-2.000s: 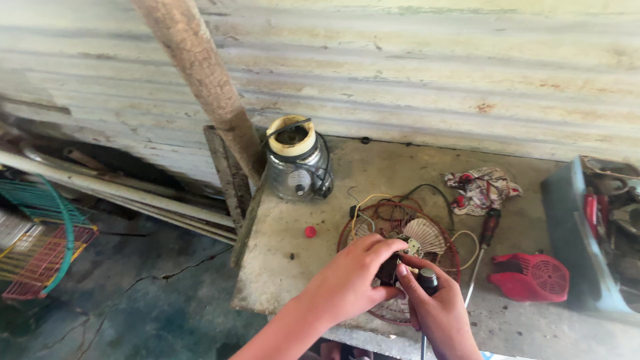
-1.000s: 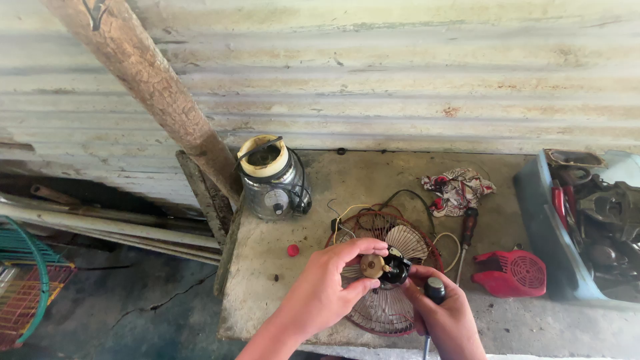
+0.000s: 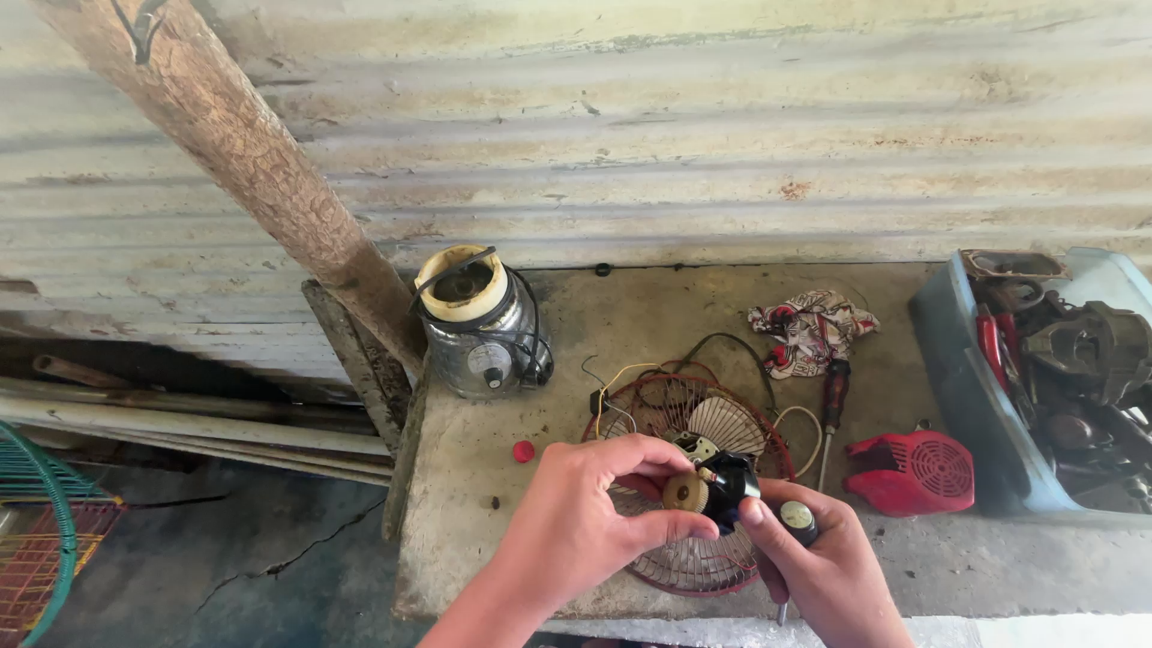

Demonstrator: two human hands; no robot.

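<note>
My left hand [image 3: 598, 513] holds a small tan gear wheel [image 3: 686, 494] between thumb and fingers, against a black gearbox part [image 3: 731, 486]. My right hand [image 3: 814, 549] grips the black part's right side with the thumb and also holds a screwdriver with a dark handle [image 3: 799, 520], its shaft pointing down. Both hands are above a round red wire fan guard [image 3: 688, 580] with pale fan blades [image 3: 727, 423]; loose wires lie around it. Whether the gear is fixed to the black part cannot be told.
A blender base [image 3: 472, 346] with a coiled cord stands left on the concrete bench [image 3: 468, 549]. A red vented cover [image 3: 918, 472], another screwdriver [image 3: 835, 396], a patterned rag [image 3: 810, 328] and a blue bin [image 3: 958, 360] of metal parts are at the right. A small red cap [image 3: 523, 451] lies left.
The hands have turned the part they hold, and its tan gear shows now, as it did one second ago; two seconds ago my fingers covered it. The view has shifted.
</note>
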